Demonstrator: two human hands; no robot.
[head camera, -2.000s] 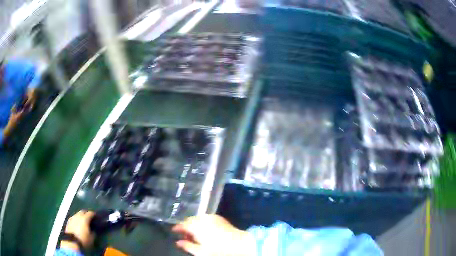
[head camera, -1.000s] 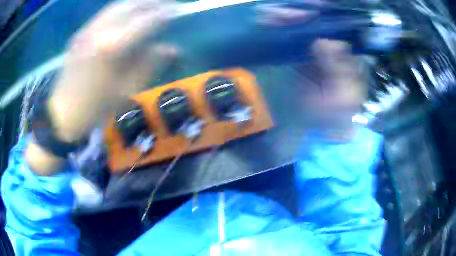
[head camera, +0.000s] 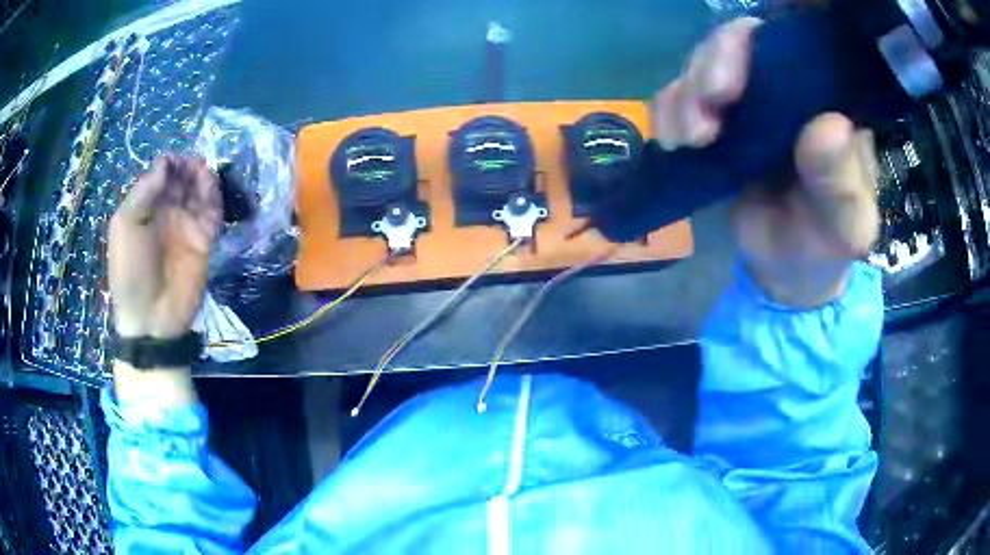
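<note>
An orange fixture (head camera: 434, 266) holds three round black modules, at left (head camera: 375, 168), middle (head camera: 491, 157) and right (head camera: 600, 152). A silver wired part (head camera: 400, 228) sits at the left module's tab and another (head camera: 521, 218) at the middle one's. Thin lead wires (head camera: 434, 307) trail towards me. My right hand (head camera: 776, 157) holds a large dark electric screwdriver (head camera: 749, 125) over the right module's tab, hiding its silver part. My left hand (head camera: 165, 244) is at the plastic bag (head camera: 255, 184), fingers curled; whether it holds something is unclear.
A clear small-part tray (head camera: 87, 195) lies on the left, partly behind my left hand. White paper (head camera: 226, 331) lies below the bag. A short dark strip with a light tip (head camera: 496, 65) lies beyond the fixture. Part of another tray (head camera: 912, 244) shows at the right.
The view has turned from the module trays to the fixture. My right hand now holds the screwdriver. My left hand has moved from above the fixture's left end to the bag.
</note>
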